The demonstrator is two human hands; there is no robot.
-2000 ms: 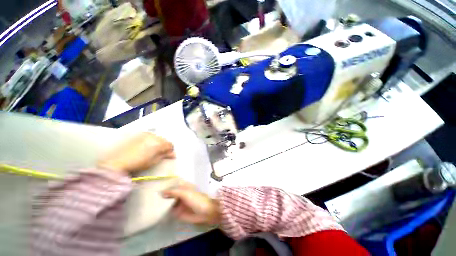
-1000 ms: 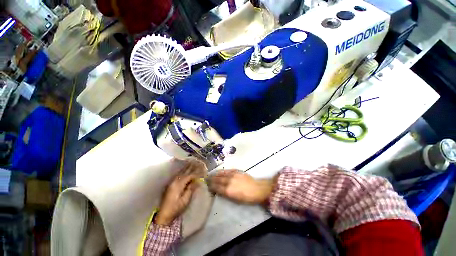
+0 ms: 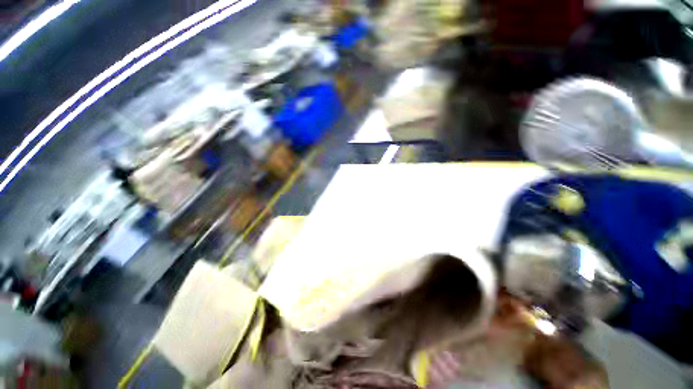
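Note:
The view is strongly blurred. A beige fabric panel (image 3: pixel 380 285) lies curled at the lower centre, with an open, dark-mouthed tube end facing the sewing machine. Yellow edging (image 3: pixel 422 368) shows beneath it beside a pink checked sleeve. My left hand (image 3: pixel 511 315) is a blurred patch, partly hidden by the curl, close to the machine's needle area (image 3: pixel 542 322). My right hand (image 3: pixel 564 360) is low at the right, just below the needle area. Finger positions and grip are too blurred to tell. The machine's blue cover (image 3: pixel 608 220) fills the right side.
The white table (image 3: pixel 410 205) extends behind the panel. Beige pieces with yellow edges (image 3: pixel 209 315) stand at its left. A white fan (image 3: pixel 581 125) is above the machine. A blue bin (image 3: pixel 310 115) and yellow floor line (image 3: pixel 285 186) lie beyond. Red clothing (image 3: pixel 536 23) shows at the top.
The view has swung left, so machine and fan sit further right and the scissors are out of view. The panel now shows a raised, curled tube end beside the needle area, partly covering my left hand.

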